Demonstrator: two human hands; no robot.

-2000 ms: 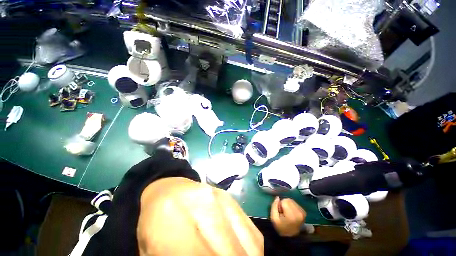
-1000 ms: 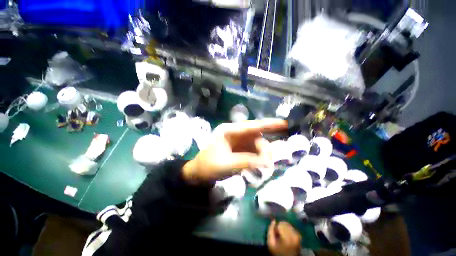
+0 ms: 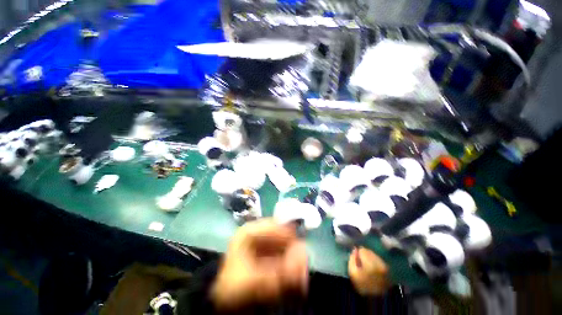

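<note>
My left hand (image 3: 262, 264) is large and blurred at the bottom centre, its fingers curled, just in front of white camera units. Whether it holds anything cannot be made out. My right hand (image 3: 368, 271) is small and curled at the bench's front edge, with a small reddish spot at its fingers; its grip is unclear. White camera units with black oval faces (image 3: 351, 221) are massed right of centre. An open camera base (image 3: 245, 205) with coloured insides stands beyond my left hand. Plain white housing shells (image 3: 227, 181) lie behind it.
A long black object (image 3: 410, 209) lies across the camera units. Small circuit parts (image 3: 168, 166) and a flat white part (image 3: 106, 182) are on the green mat at left. More white units (image 3: 24, 144) stand far left. Blue bins (image 3: 160, 46) and a bubble-wrap bag (image 3: 394, 69) are behind.
The view has turned upward and left, showing more bins and the far left units. My left hand, stretched over the camera units earlier, is now curled nearer the bench's front edge.
</note>
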